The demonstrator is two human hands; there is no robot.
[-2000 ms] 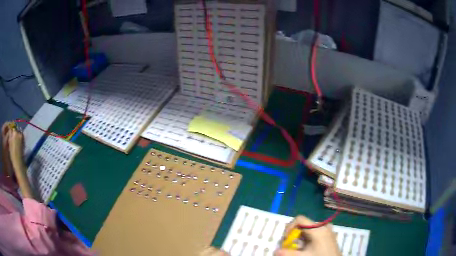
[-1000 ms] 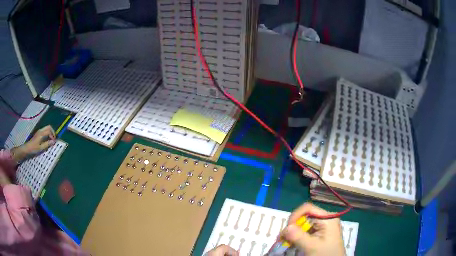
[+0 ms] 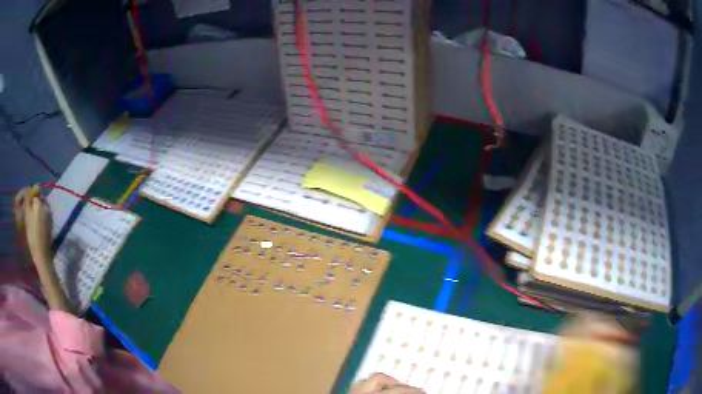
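The white slotted tray (image 3: 454, 348) lies flat at the bottom centre-right, with rows of tan dumbbell marks. My right hand (image 3: 604, 342) is badly blurred over the tray's right end, with the yellow wired tool (image 3: 589, 369) in it. The tool's tip cannot be made out. My left hand (image 3: 385, 385) is cut off by the bottom edge; only some fingers show at the tray's near edge, and whether they hold anything is hidden. The brown board (image 3: 265, 335) lies to the left, with small shiny components (image 3: 304, 291) in rows on its far half.
A thick tray stack (image 3: 604, 223) stands at right. Patterned trays (image 3: 350, 69) lean upright at back centre, with a yellow slip (image 3: 346, 187) before them. A red-and-black lead (image 3: 408, 192) crosses the view; another lead (image 3: 493, 100) hangs free. Another person's arm (image 3: 38, 246) is at far left.
My right hand and the yellow tool have moved right, from over the tray's middle to its right end. The view has shifted slightly. The other person's hand has lifted off the left tray.
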